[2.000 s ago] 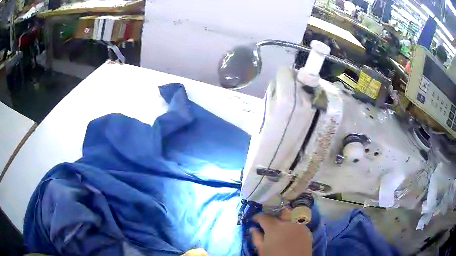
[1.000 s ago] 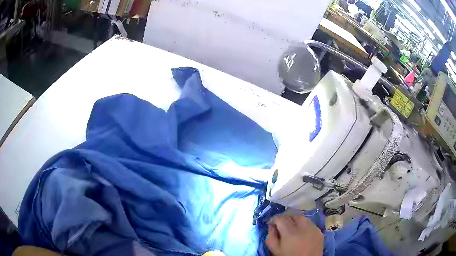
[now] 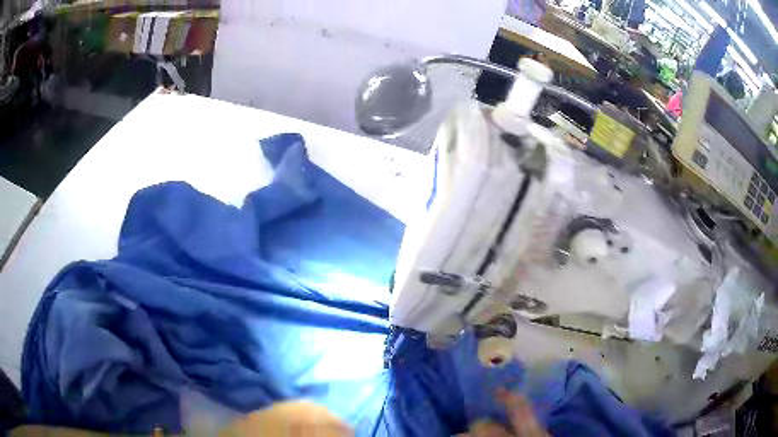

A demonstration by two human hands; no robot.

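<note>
A mid-blue garment point(image 3: 196, 282) lies crumpled on the white table, running under the left end of the off-white sewing machine head point(image 3: 461, 230). More blue cloth bunches right of the needle area. The presser foot area point(image 3: 391, 346) is dark and brightly lit from the left. My left hand point(image 3: 294, 420) is blurred and cut off by the bottom edge, over the garment; its fingers cannot be made out. My right hand point(image 3: 512, 416) is blurred at the bottom edge, its fingers at the blue cloth right of the needle; its grip is unclear.
The white table point(image 3: 196, 128) extends left and back, with a white upright board point(image 3: 341, 51) behind. A lamp point(image 3: 394, 98) on a bent metal arm hangs above. A beige control panel point(image 3: 729, 154) is top right. White tatters point(image 3: 725, 320) hang on the machine. Another white table edge is at far left.
The view has swung left and back. My left hand shows more at the bottom edge. My right hand has moved away from the presser foot, rightward and down, exposing more blue cloth there.
</note>
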